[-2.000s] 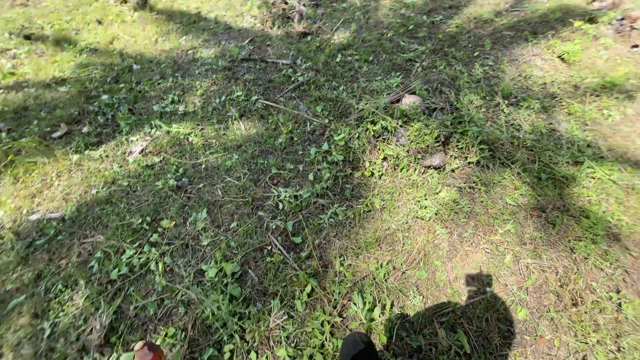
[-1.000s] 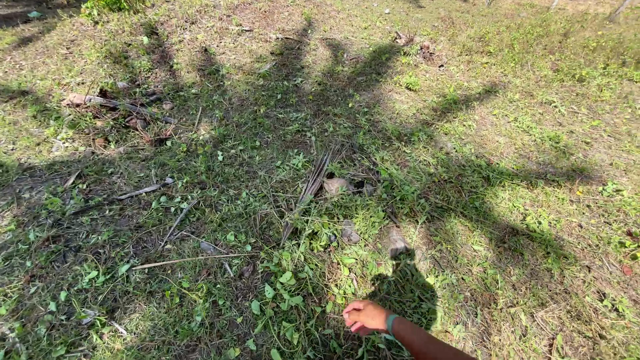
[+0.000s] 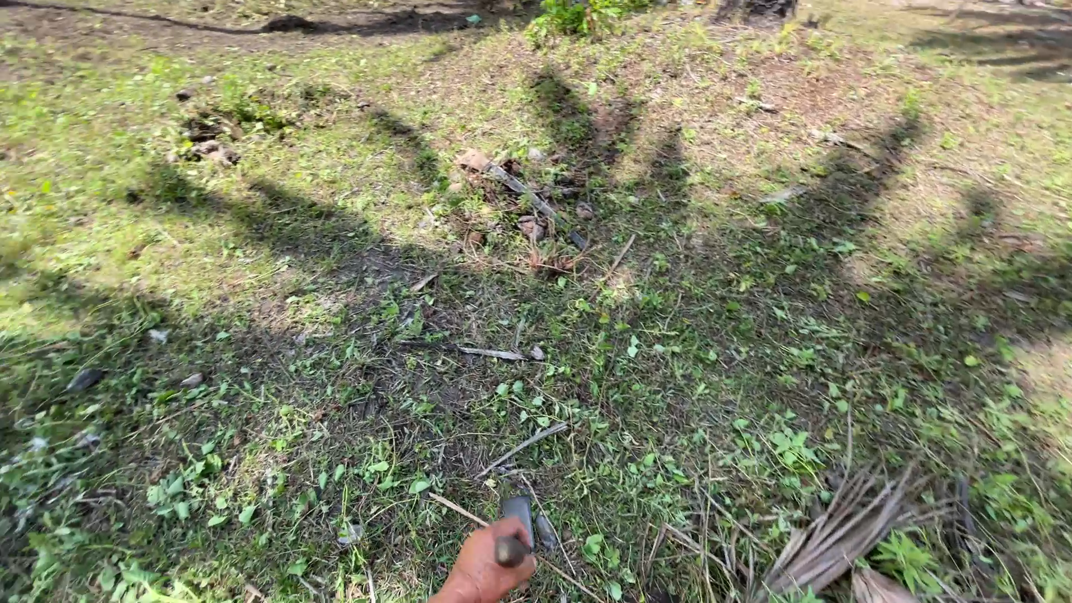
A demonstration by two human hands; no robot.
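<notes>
My left hand (image 3: 490, 563) is at the bottom centre, closed around the handle of a bladed hand tool. The butt of the handle (image 3: 510, 551) faces up toward me. A short stretch of the flat grey blade (image 3: 518, 511) shows beyond the fingers, over low grass and weeds; whether it touches the ground I cannot tell. Thin dry stalks (image 3: 459, 508) lie beside the hand. My right hand is out of view.
Ahead lies a grey stick (image 3: 523, 191) among brown husks and debris. Dry palm fronds (image 3: 846, 536) spread at the lower right. Clumps of dark debris (image 3: 209, 151) lie at the upper left, a tree trunk base (image 3: 756, 8) stands at the top. Shadows cross the grass.
The right hand with a green wristband, seen empty one second ago, has left the view. The left hand with the bladed tool has come into view. The view has swung left.
</notes>
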